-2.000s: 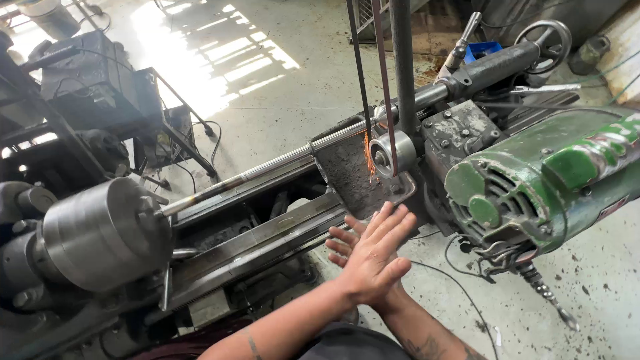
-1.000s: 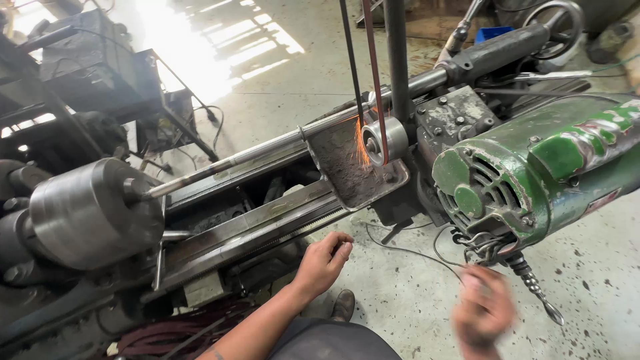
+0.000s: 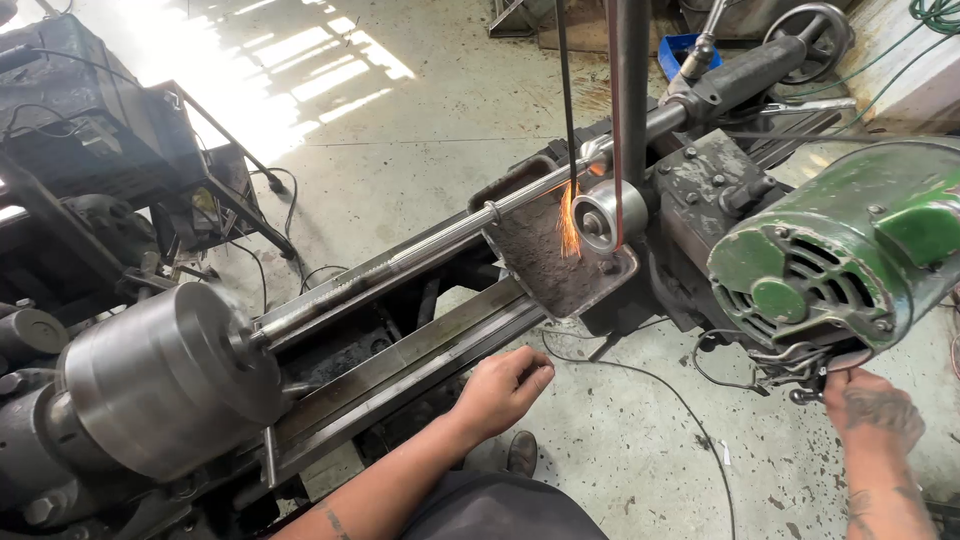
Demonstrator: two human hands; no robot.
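A long metal shaft [image 3: 450, 234] runs from the spinning lathe chuck [image 3: 172, 375] to the tailstock [image 3: 750, 79]. Orange sparks fall beside a belt-driven metal wheel [image 3: 611, 214], where the belt [image 3: 617, 112] meets the shaft over a grit-covered metal tray [image 3: 544, 259]. My left hand [image 3: 506, 390], fingers curled, hovers in front of the lathe bed; whether it holds anything is hidden. Under the green electric motor [image 3: 832, 255], my right hand [image 3: 874, 409] is closed on a crank handle [image 3: 806, 396], partly covered by the hand and wires.
Hanging wires [image 3: 795, 360] lie below the motor. A cable [image 3: 675, 382] trails over the concrete floor. Another machine [image 3: 90, 142] stands at the left. Behind the tailstock are a blue container [image 3: 679, 56] and a handwheel [image 3: 810, 45]. A shoe [image 3: 523, 454] shows below my left hand.
My hands were together near the tray two seconds ago and have moved apart. My right hand has moved to the handle beneath the motor.
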